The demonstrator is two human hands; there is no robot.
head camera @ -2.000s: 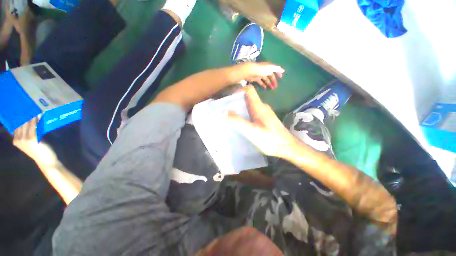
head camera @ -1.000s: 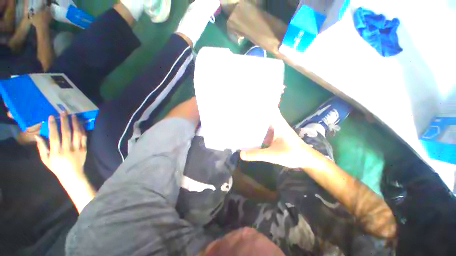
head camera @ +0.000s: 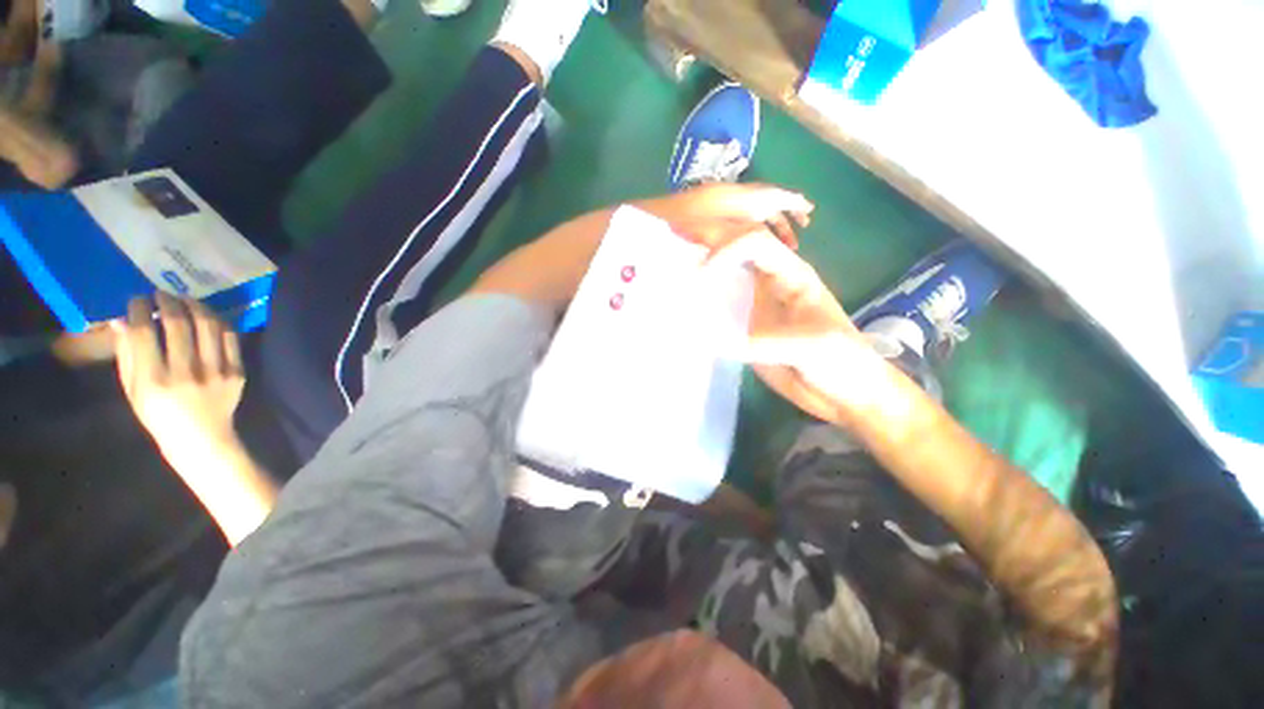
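Observation:
A white inner carton (head camera: pixel 617 367) lies tilted over my lap, its flat face up, with two small red marks near its upper left. Its right part is pale and washed out by glare. My right hand (head camera: pixel 790 312) comes from the right and grips the carton's upper right edge. My left hand (head camera: pixel 749 208) is beyond the carton's top edge, close to my right fingers. The carton covers part of my left forearm. Whether my left hand holds anything is unclear.
At left, another person's hand (head camera: pixel 180 360) rests on a blue-and-white retail box (head camera: pixel 180 249). At upper right, a white-topped pallet (head camera: pixel 970 153) bears an open blue box (head camera: pixel 866 49), a blue cloth (head camera: pixel 1088 63) and another blue box (head camera: pixel 1234 374). Legs and shoes surround the green floor.
The carton has come down from its raised position and turned, now showing a face with red marks. My left hand has come into view beyond it. My right hand has moved up along its edge.

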